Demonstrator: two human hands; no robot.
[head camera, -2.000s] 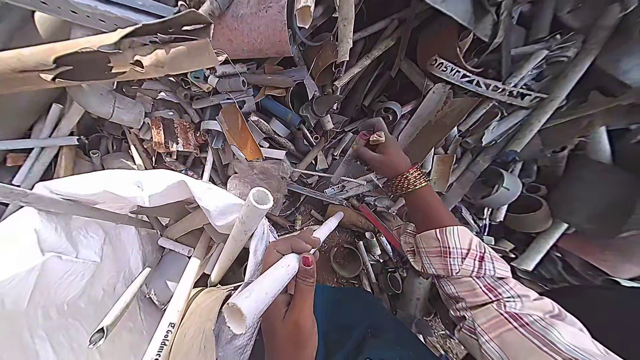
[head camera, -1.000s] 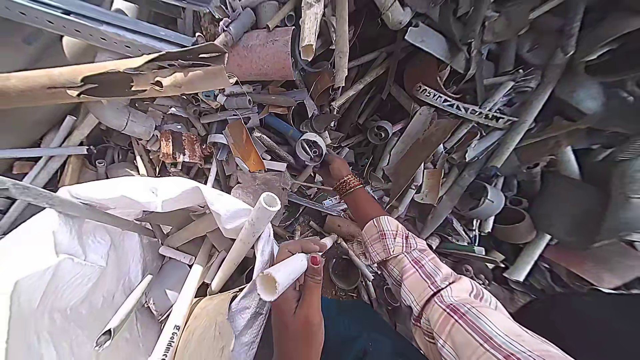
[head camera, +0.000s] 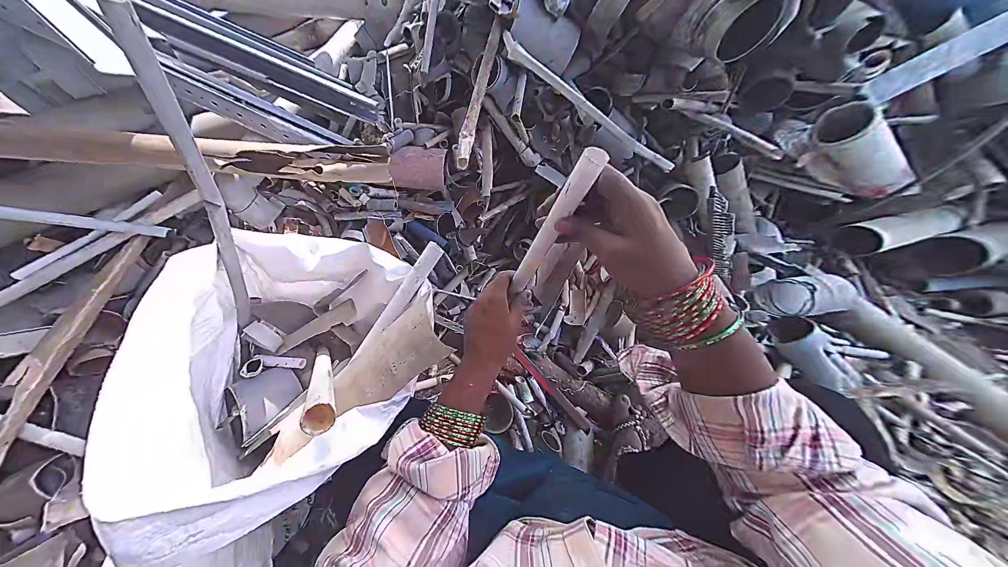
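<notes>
My left hand (head camera: 492, 319) grips the lower end of a white plastic pipe piece (head camera: 561, 213), which slants up to the right. Behind its upper part is my right hand (head camera: 622, 232), thumb and fingers at the pipe's side; whether they press on it is partly hidden. To the left stands a white woven sack (head camera: 150, 394) with its mouth spread wide. Inside lie pipe offcuts, among them a short pipe (head camera: 319, 398) with a brownish open end and a broad beige curved piece (head camera: 394, 354) leaning at the sack's right side.
Heaped plastic pipe scrap surrounds me. A long grey pipe (head camera: 177, 142) rises from the sack toward the top left. Perforated metal channels (head camera: 260, 79) lie behind it. A wide pipe section (head camera: 858, 150) sits at the upper right, and a long thick pipe (head camera: 921, 346) crosses the right side.
My right hand has come back from the scrap heap to beside the pipe in my left hand. That pipe now points up and away. The view has shifted widely, showing more of the sack.
</notes>
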